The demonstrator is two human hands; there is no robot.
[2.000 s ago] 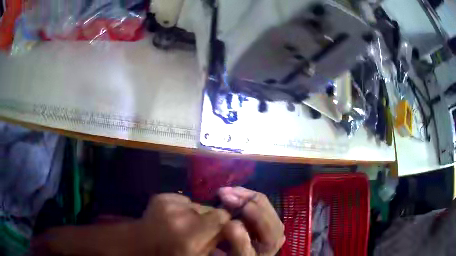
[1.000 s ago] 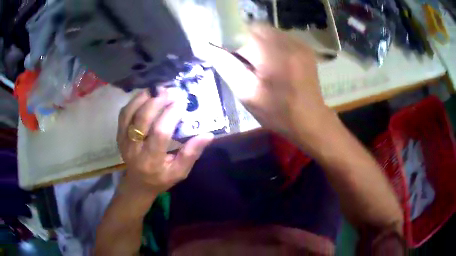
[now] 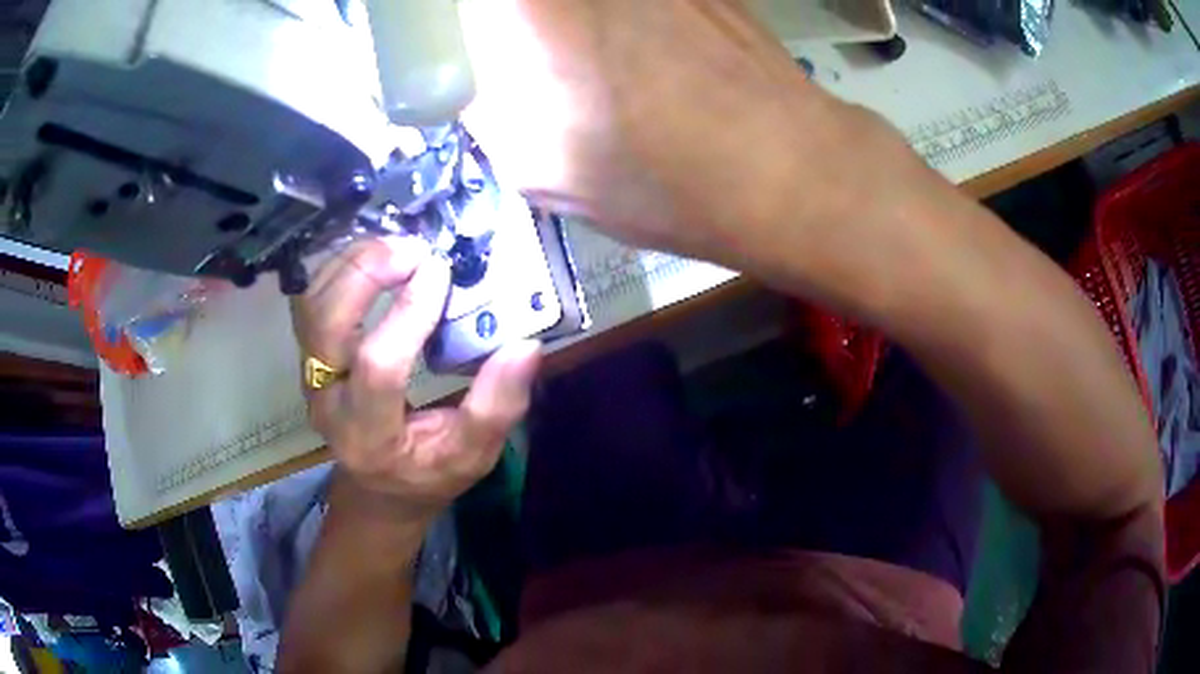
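The grey face of the sewing machine head (image 3: 171, 171) hangs at the upper left. The metal button clamp (image 3: 434, 198) shows under bright glare above the needle plate (image 3: 507, 310). A small dark round piece (image 3: 467, 263) sits at the clamp. My left hand (image 3: 395, 382), with a gold ring, is at the left of the plate, its upper fingertips at the clamp and its thumb at the plate's front edge. Whether it grips anything is unclear. My right hand (image 3: 619, 119) reaches in from the right beside the cream work lamp (image 3: 421, 59); its fingers are lost in glare.
The white table (image 3: 237, 435) has a wooden front edge and a printed ruler. An orange item (image 3: 105, 316) in clear plastic lies at left. A tray corner (image 3: 855, 20) and a shiny plastic bag (image 3: 1007, 20) are at top right. A red basket (image 3: 1132, 224) stands below right.
The view has shifted, and the machine head and lamp now show more fully. My left hand stays at the clamp. My right hand has moved from beside the tray to the right side of the clamp.
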